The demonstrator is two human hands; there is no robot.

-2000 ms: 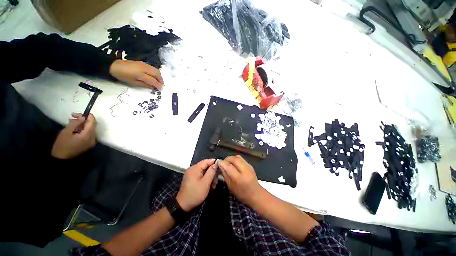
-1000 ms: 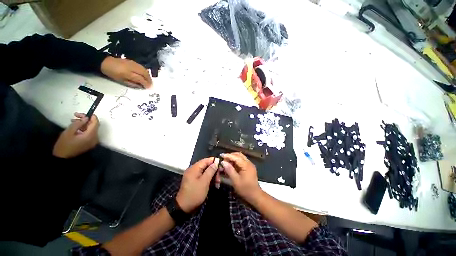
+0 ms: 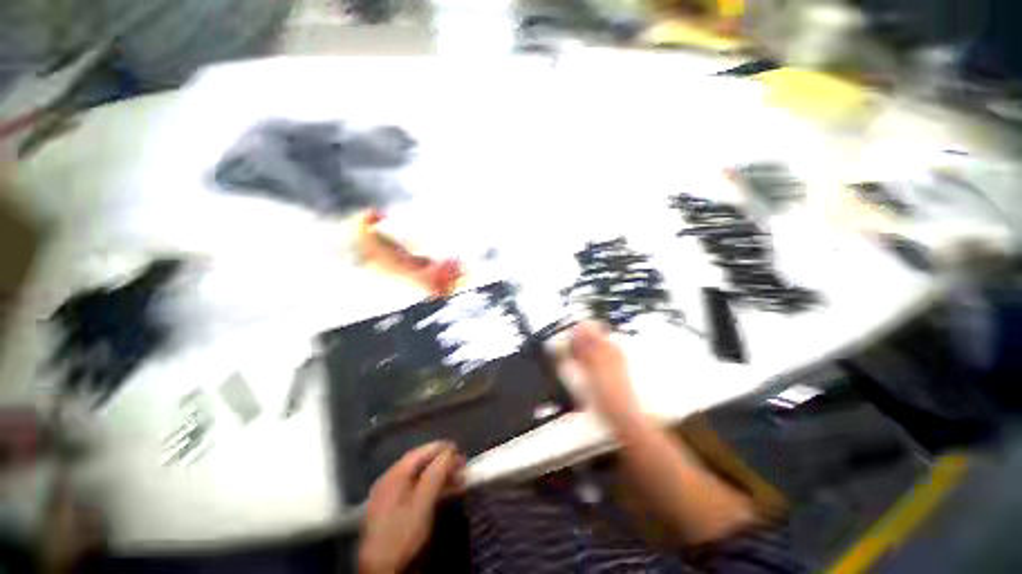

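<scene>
The whole view is blurred. My left hand (image 3: 406, 499) is low at the front edge of the black mat (image 3: 364, 376), fingers curled; whether it holds anything cannot be told. My right hand (image 3: 600, 370) is over the mat's right edge, fingertips close to a heap of black tabs (image 3: 616, 283) dotted with white. Something dark shows at its fingertips, but I cannot tell whether it is held. White pieces (image 3: 480, 327) lie in a pile on the mat's upper right. A dark bar (image 3: 431, 406) lies across the mat.
A second tab heap (image 3: 740, 252) and a black phone (image 3: 723, 325) are at right. A red and yellow dispenser (image 3: 409, 260) is behind the mat, a plastic bag (image 3: 314, 163) farther back. A plain black heap (image 3: 118, 325) is at left. Part of the neighbour's hand (image 3: 76, 527) shows lower left.
The view has swung to the right and blurred. My hands, together at the mat's front before, are now apart; my right hand has moved right towards the nearer dotted heap.
</scene>
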